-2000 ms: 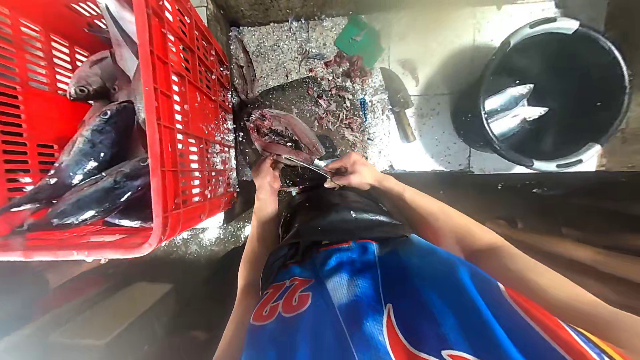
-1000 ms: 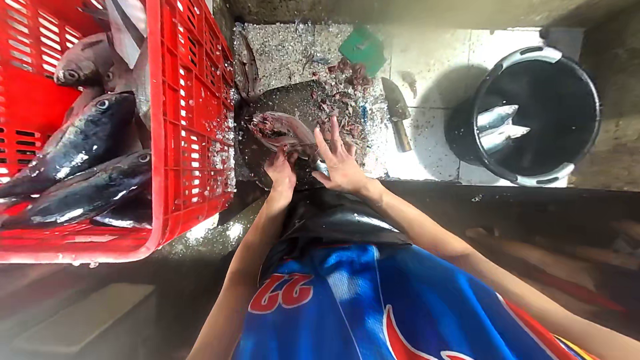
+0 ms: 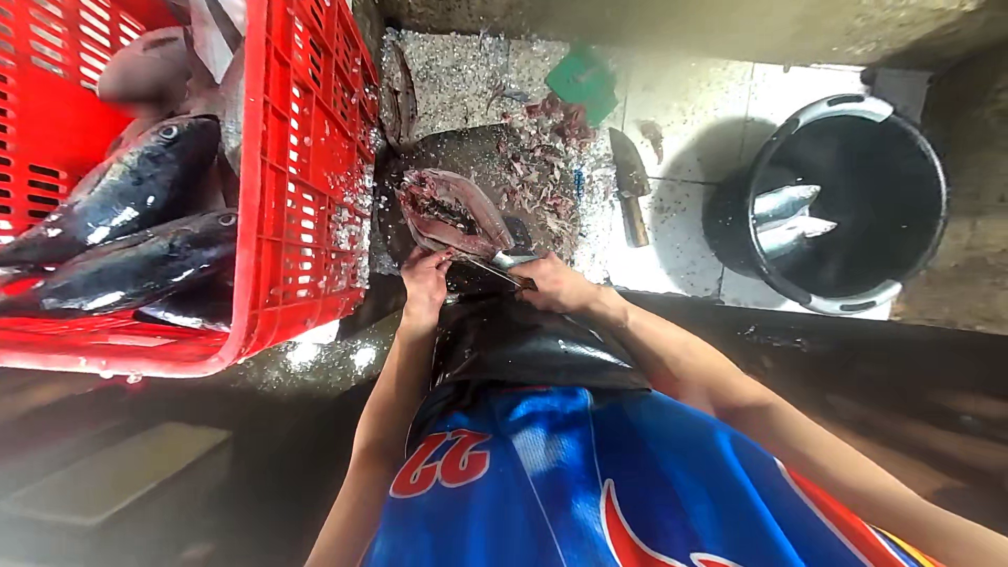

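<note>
A fish cut open [image 3: 453,209] lies on a dark round chopping board [image 3: 472,150], its reddish inside facing up. My left hand [image 3: 425,279] grips the near edge of the fish, fingertips on the flesh. In my right hand [image 3: 555,282] is a knife [image 3: 484,268], its thin blade pointing left along the near side of the fish. The fish's tail end lies close to my right fingers. Scraps of fish flesh and guts [image 3: 543,173] are spread over the board's right part.
A red plastic crate [image 3: 303,181] with several whole fish [image 3: 126,189] stands at left. A second knife [image 3: 628,185] lies on white tiles right of the scraps, near a green piece [image 3: 584,83]. Further right stands a black bucket [image 3: 937,197] with silvery fish [image 3: 787,220] in it.
One second ago my right hand was spread over the fish's tail end; now it is closed on the knife, lower down. My left hand has stayed at the fish's near edge.
</note>
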